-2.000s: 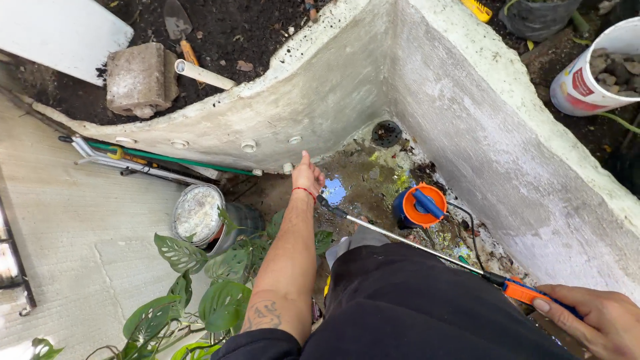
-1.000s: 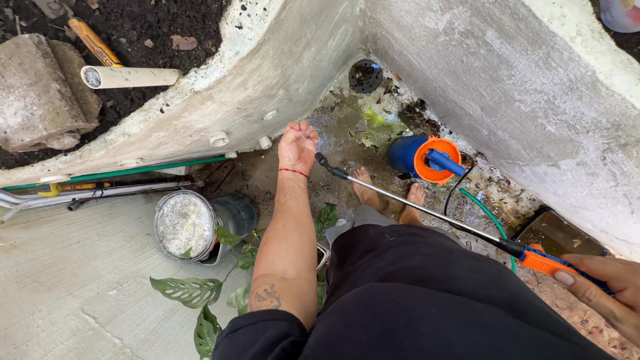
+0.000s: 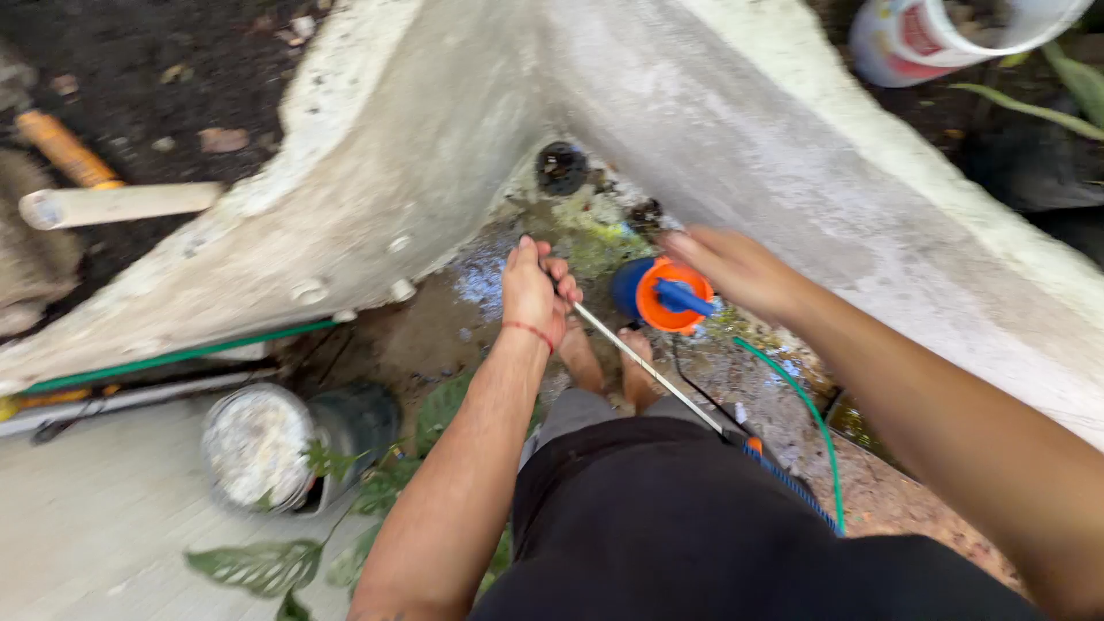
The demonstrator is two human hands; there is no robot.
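My left hand (image 3: 536,289), with a red string at its wrist, is closed around the nozzle end of a sprayer wand (image 3: 642,364). The pale metal tube slants down right from it to my waist, where the handle end lies against my black shirt. My right hand (image 3: 720,267) is off the wand, blurred, its fingers extended and holding nothing visible. It is just right of and above a blue pump sprayer tank with an orange collar (image 3: 675,295) and blue pump handle. A thin black hose (image 3: 690,379) runs near the tank.
Two rough concrete walls (image 3: 414,112) meet ahead, with a round black drain (image 3: 561,168) at the corner. A green hose (image 3: 806,397) curves at right. Left are a lidded bucket (image 3: 259,448), a plant (image 3: 259,565) and a white pipe (image 3: 121,205). My bare feet (image 3: 638,366) stand on wet ground.
My right hand has let go of the orange wand handle and moved over beside the tank. My left hand, beside the wand tip earlier, now grips it.
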